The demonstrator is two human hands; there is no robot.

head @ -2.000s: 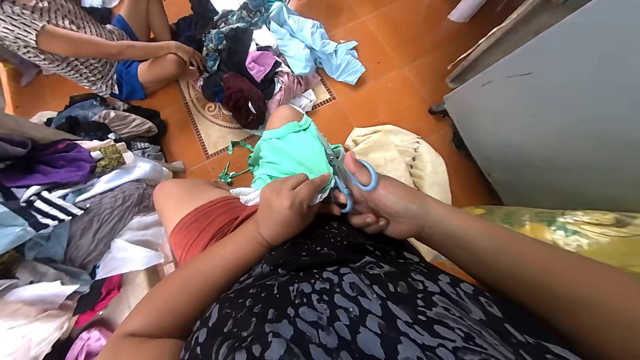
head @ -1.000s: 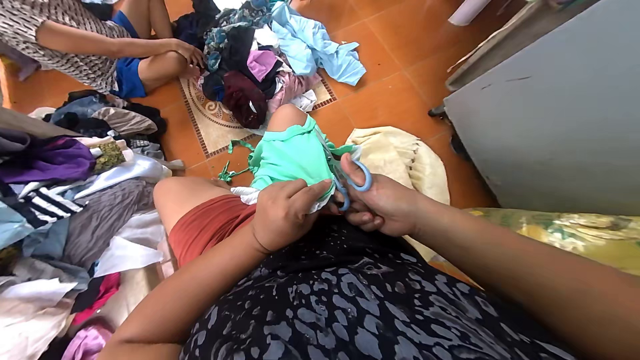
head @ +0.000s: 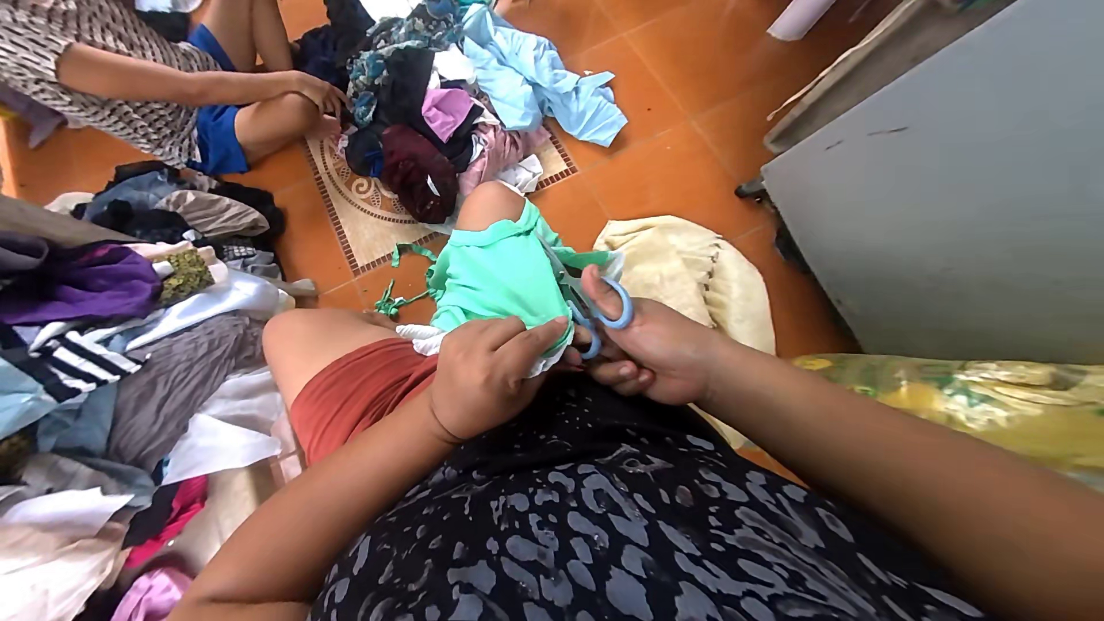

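Mint-green cloth [head: 496, 276] with a white layer at its lower edge lies over my bent knee. My left hand [head: 492, 371] pinches that edge between thumb and fingers. Scissors with light blue handles [head: 619, 304] are in my right hand [head: 660, 349], thumb through one loop. Their metal blades point away from me along the right side of the cloth; how far they are parted is hard to tell. Green strips [head: 405, 297] hang off the cloth's left side.
Piles of mixed clothes [head: 198, 354] lie at the left, and another clothes heap [head: 423, 112] lies ahead on the tiled floor. A person [head: 198, 86] sits beside that heap. Cream cloth [head: 690, 267] lies right of my knee, near a grey panel [head: 957, 190] and a yellow patterned bundle [head: 966, 401].
My right thumb and the scissor handles have shifted slightly against the cloth. My left hand keeps its hold on the cloth's edge.
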